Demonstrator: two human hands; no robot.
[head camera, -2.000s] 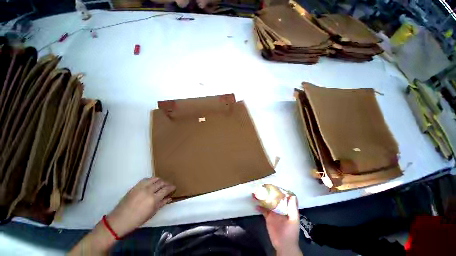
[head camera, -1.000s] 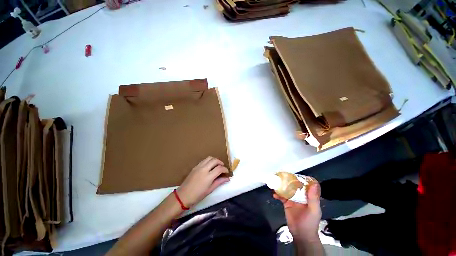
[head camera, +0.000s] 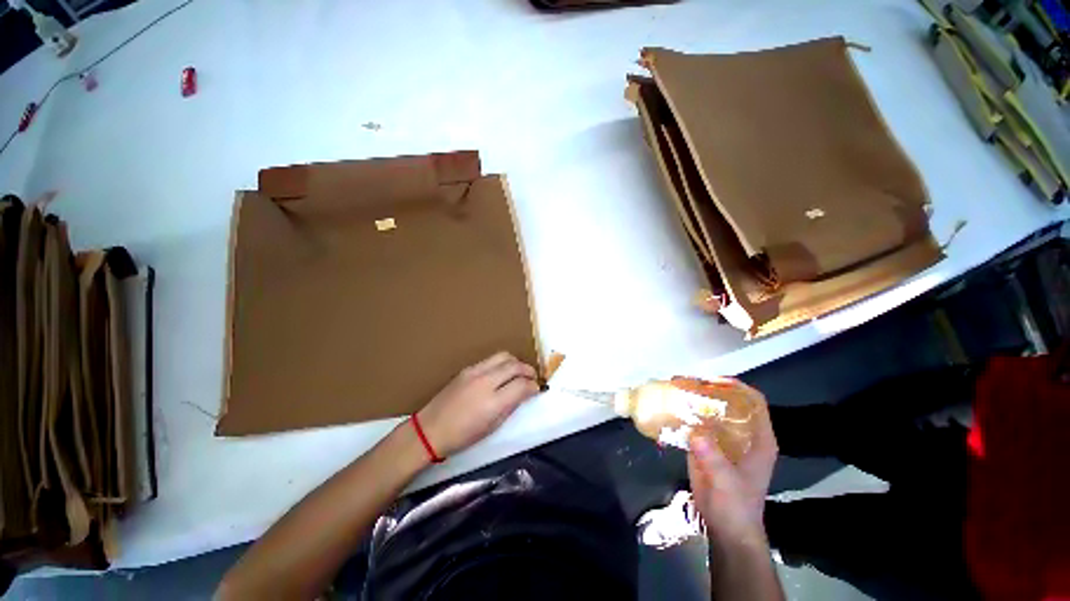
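A flat brown bag panel lies in front of me with its darker top flap away from me and a small cream label below the flap. My left hand rests on the panel's near right corner, fingertips beside the tan tape end, which sticks out at the corner. My right hand grips the glue bottle, tipped sideways over the table's front edge. Its thin pale nozzle points left, its tip close to the corner; whether it touches is not clear.
A stack of brown panels lies to the right. A pile of panels leans on edge at the left. A small red object lies at the back left, olive-yellow pieces at the far right. A person in dark trousers stands at the right.
The bottle has turned its nozzle left and come nearer the corner. Over the two seconds, my left hand has moved from the near left corner to the near right one. The view has shifted.
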